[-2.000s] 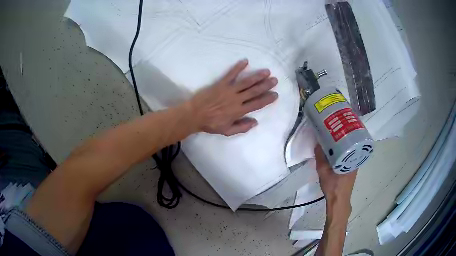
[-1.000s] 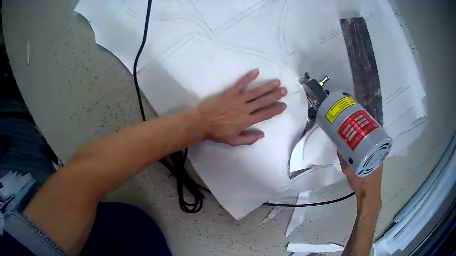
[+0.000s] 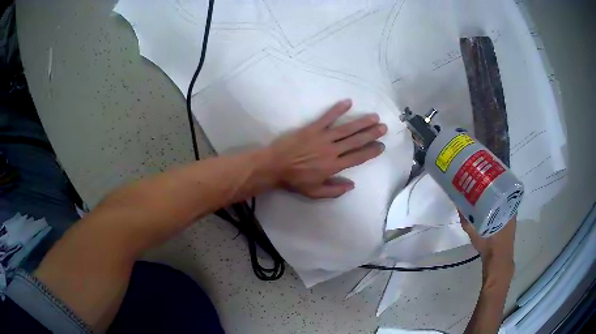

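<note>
The white fabric lay [image 3: 294, 85] with thin printed lines lies in front of me. My left hand [image 3: 330, 153] rests flat on it, palm down, fingers spread, holding nothing. The electric rotary cutter [image 3: 474, 176], a grey cylinder with yellow and red labels, stands tilted at the lay's cut edge, right of my left hand. My right hand [image 3: 493, 244] is behind and below the motor; its fingers are mostly hidden, and it holds the cutter. The blade is largely hidden. The dark metal bar [image 3: 487, 98] lies on the lay beyond the cutter.
A black power cord [image 3: 196, 85] crosses the lay's left part, with a coiled bundle [image 3: 261, 251] near the edge. White offcuts [image 3: 392, 287] lie on the speckled table [image 3: 117, 117] at the bottom. Pale fabric strips [image 3: 555, 274] lie along the right rim.
The view has shifted, so the lay, bar and cord sit further right and mostly lower. The cutter is slightly further up the curved cut edge. My left hand stays flat on the lay.
</note>
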